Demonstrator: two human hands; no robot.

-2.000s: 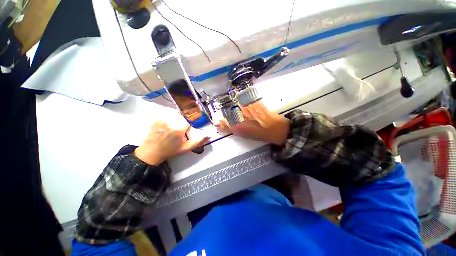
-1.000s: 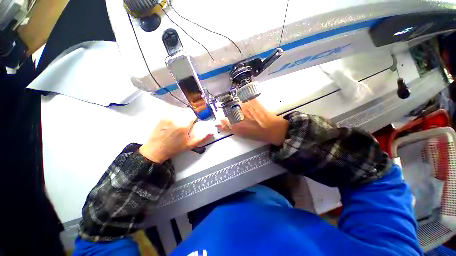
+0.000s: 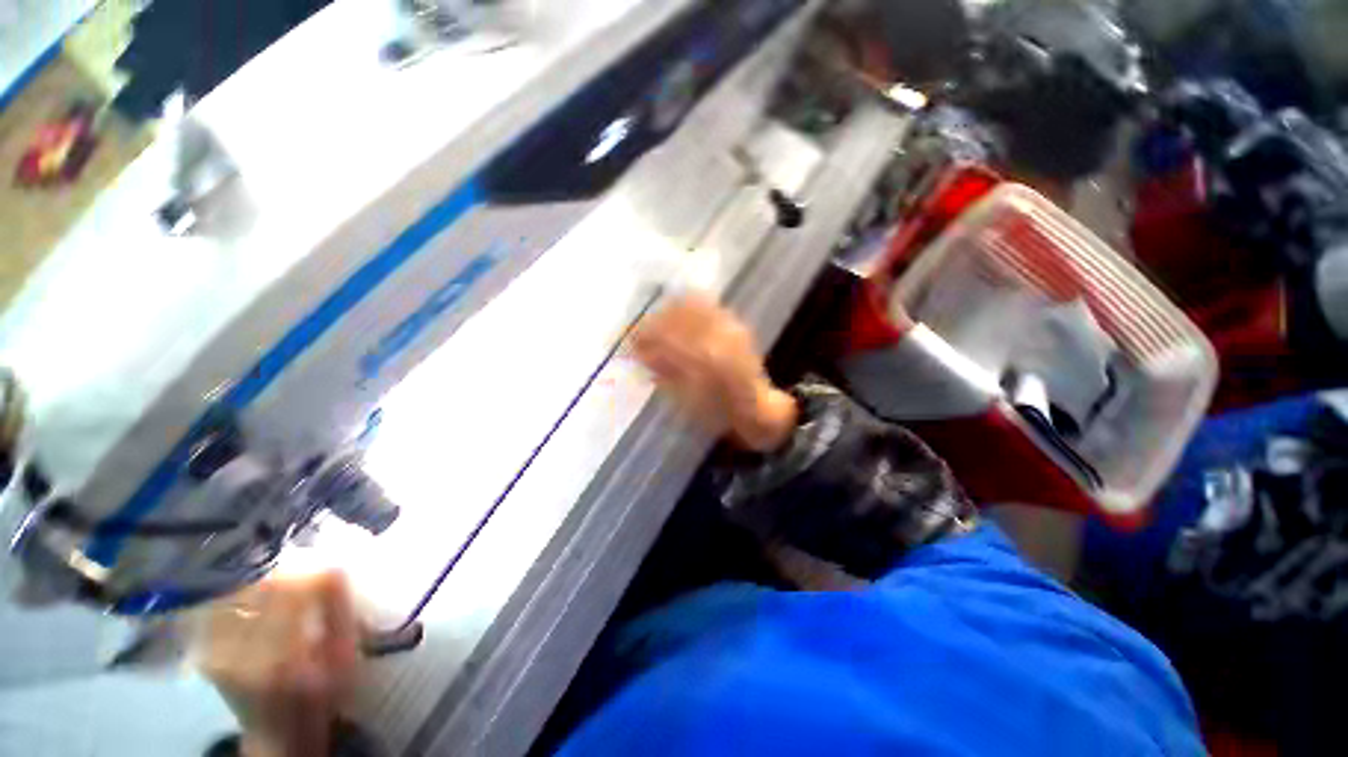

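The white sewing machine [image 3: 311, 266] with a blue stripe runs from lower left to upper right, blurred by motion. Its presser foot area [image 3: 318, 510] is at the lower left. My left hand [image 3: 288, 651] is at the bottom left, beside the presser foot area, blurred; whether it holds something cannot be told. My right hand [image 3: 714, 370] is on the right part of the machine bed, by the whitish thread wad [image 3: 688, 274], fingers bent; its fingertips are blurred and I cannot tell if they grip anything.
A white basket [image 3: 1190, 348] sits in a red basket [image 3: 1064, 496] at the right, with pale and dark pieces inside. A dark knob [image 3: 787, 210] is at the far end of the bed. Dark and grey heaps lie at the upper right.
The view has swung to the right. My right hand has left the presser foot area and moved right along the bed. My left hand is still near the presser foot.
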